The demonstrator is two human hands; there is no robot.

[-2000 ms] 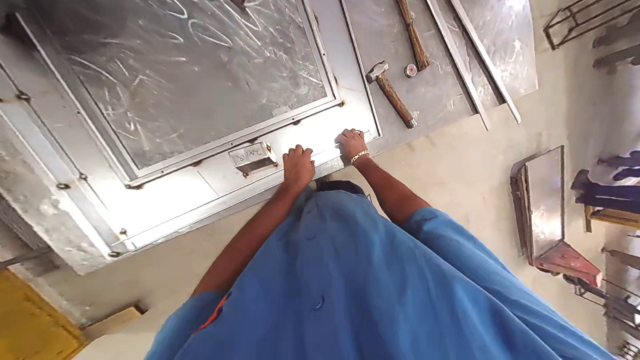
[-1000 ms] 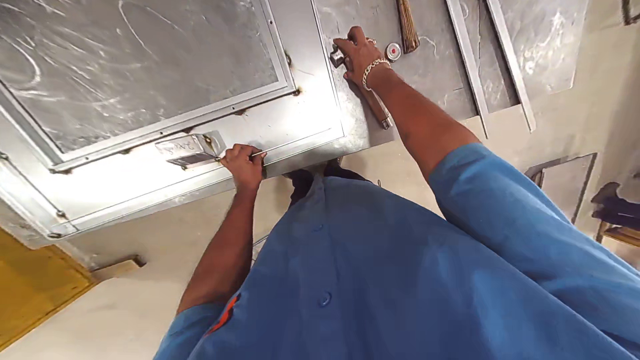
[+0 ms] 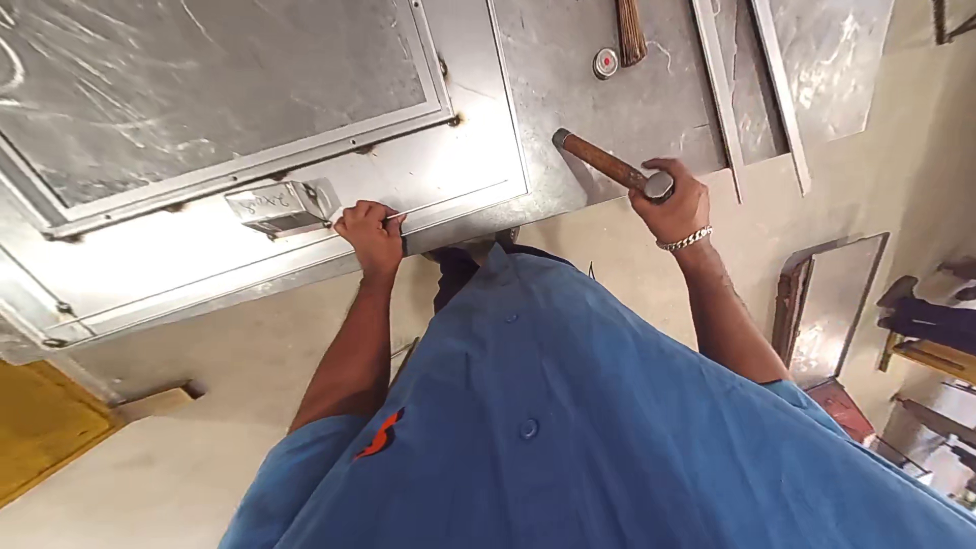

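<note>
My left hand (image 3: 372,235) is closed on a thin metal rod (image 3: 450,200) at the near edge of a sheet-metal panel (image 3: 427,171). Just left of that hand, a small metal box with handwriting on it (image 3: 267,206) sits on the panel, below a raised rectangular frame (image 3: 252,171). My right hand (image 3: 675,202), with a chain bracelet at the wrist, grips a hammer (image 3: 606,164) by its head end. The hammer's wooden handle points up and left over the metal sheet. My fingers and palm hide part of the head.
A round tin (image 3: 605,63) and a bristle brush (image 3: 630,34) lie on the metal sheet, top centre. Two long metal strips (image 3: 717,91) lie to their right. A yellow surface (image 3: 46,427) is at lower left. Another person's legs (image 3: 926,316) show at the far right.
My right hand has lifted the hammer off the sheet and brought it toward me, past the sheet's near edge. A second earlier it was over the hammer on the sheet. My left hand remains by the box.
</note>
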